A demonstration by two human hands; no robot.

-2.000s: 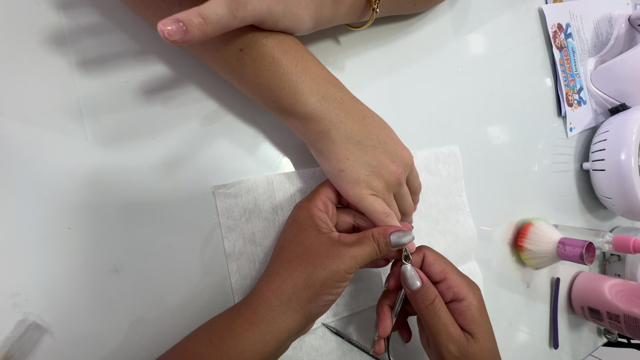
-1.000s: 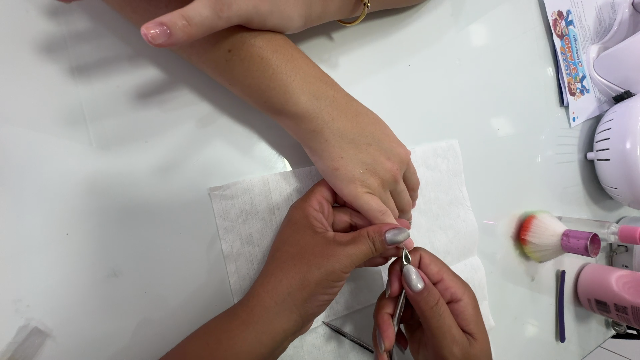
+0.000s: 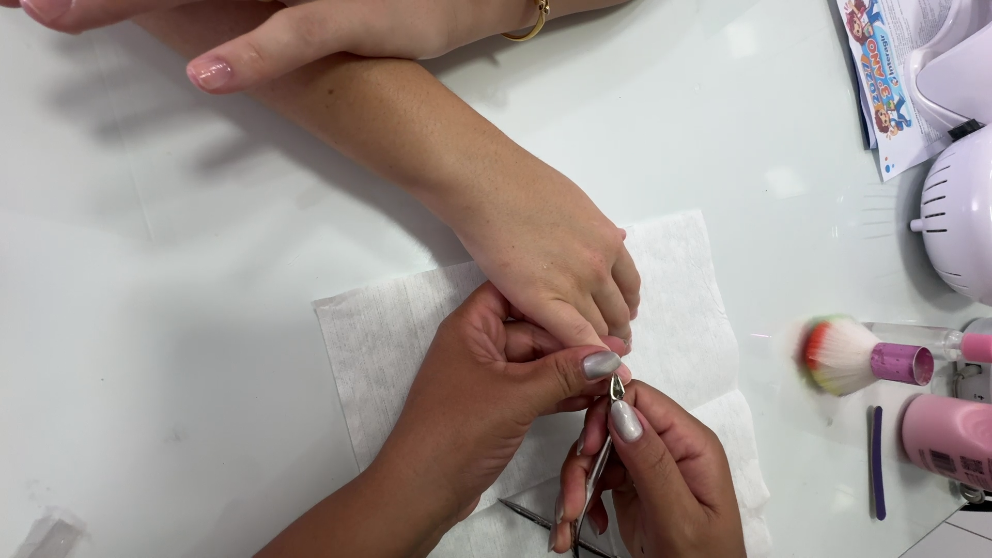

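My left hand (image 3: pixel 496 387) pinches a fingertip of another person's hand (image 3: pixel 558 248), its silver-nailed thumb lying over the finger. That hand rests palm down with its fingers curled, above a white paper sheet (image 3: pixel 403 318). In my right hand (image 3: pixel 666 473) are metal cuticle nippers (image 3: pixel 595 480), their jaws at the held fingertip and their handles running down through my fingers. Whether the jaws touch the skin is too small to tell. A pointed metal tool (image 3: pixel 527 513) lies on the sheet below my hands, partly hidden by my right fingers.
The person's other hand (image 3: pixel 310 39) lies across their forearm. To the right are a fluffy brush (image 3: pixel 845 355), a clear tube with a pink cap (image 3: pixel 922 337), a purple nail file (image 3: pixel 877 465), a pink bottle (image 3: pixel 949 438), a white rounded device (image 3: pixel 961 217) and printed papers (image 3: pixel 891 93).
Both hands keep nearly the same place, my left still on the finger and my right still holding the nippers at its tip. The person's other hand has shifted slightly left.
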